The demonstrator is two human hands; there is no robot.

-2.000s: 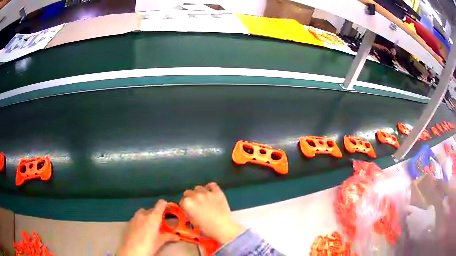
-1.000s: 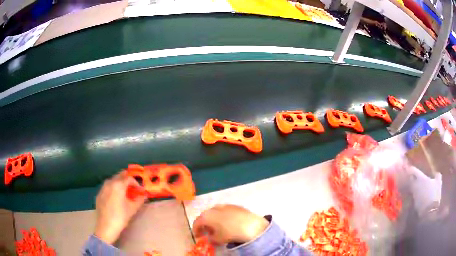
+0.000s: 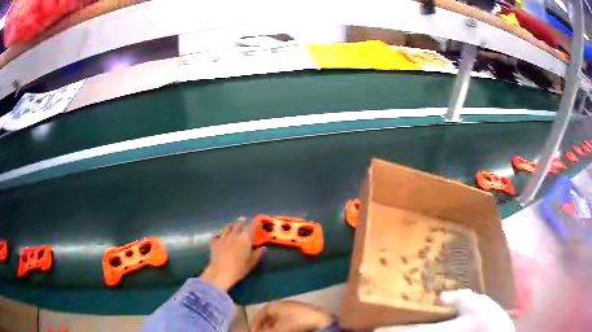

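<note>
My left hand [image 3: 232,254] is on the green belt [image 3: 195,214], its fingers apart at the left end of an orange controller shell [image 3: 287,234]; whether they touch it is unclear. My right hand [image 3: 289,316] is low at the frame's bottom edge, cut off and blurred; what it holds cannot be seen. A brown open cardboard box [image 3: 431,249] with tiny dark parts scattered in its bottom is over the belt at the right. A white-gloved hand [image 3: 474,314] of another person is at its near edge.
More orange shells lie on the belt, one at the left [image 3: 134,260] and one at the right [image 3: 495,182]. Another is partly hidden behind the box. A metal post [image 3: 552,130] and a blue bin [image 3: 563,207] are at the right. The belt has a white rail [image 3: 259,124].
The cardboard box and gloved hand have come into view, covering the bag and loose parts at right. My left hand has let go of one shell and moved right, to another. The view has shifted.
</note>
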